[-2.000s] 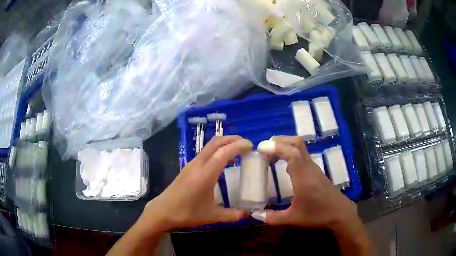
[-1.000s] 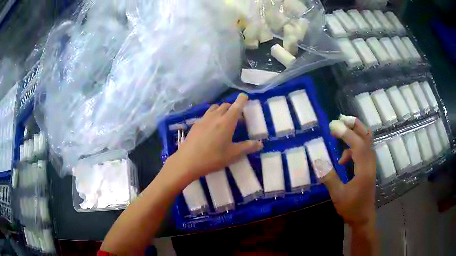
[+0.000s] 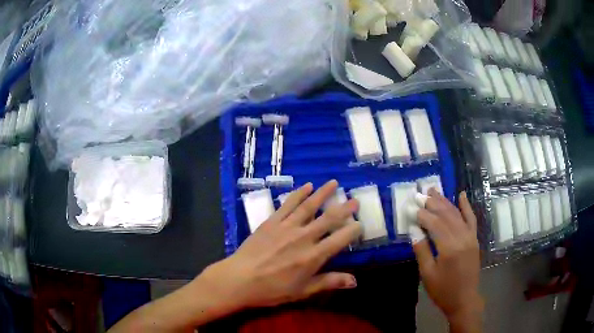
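Observation:
The blue tray [image 3: 306, 175] has two rows of slots. Two rod frames [image 3: 279, 151] stand at the left of its back row, and three white block units [image 3: 393, 135] lie at the right. More white blocks [image 3: 369, 211] lie in the front row, partly under my hands. My left hand [image 3: 286, 253] is spread flat over the front row's left and middle blocks and grips nothing. My right hand [image 3: 449, 240], with white finger cots, has its fingertips at the front row's rightmost blocks. Whether it pinches one is hidden.
A clear tub [image 3: 119, 193] of small white pieces stands left of the tray. A large poly bag [image 3: 182, 71] lies behind. An open bag holds cream blocks [image 3: 398, 59] and a white strip [image 3: 367, 76]. Blister trays of white blocks stand right [image 3: 524, 156] and far left [image 3: 13, 188].
Two seconds ago both hands held one white block, and the back row had two. A third then appeared there. My left hand has since moved to the front row, my right onto its right end.

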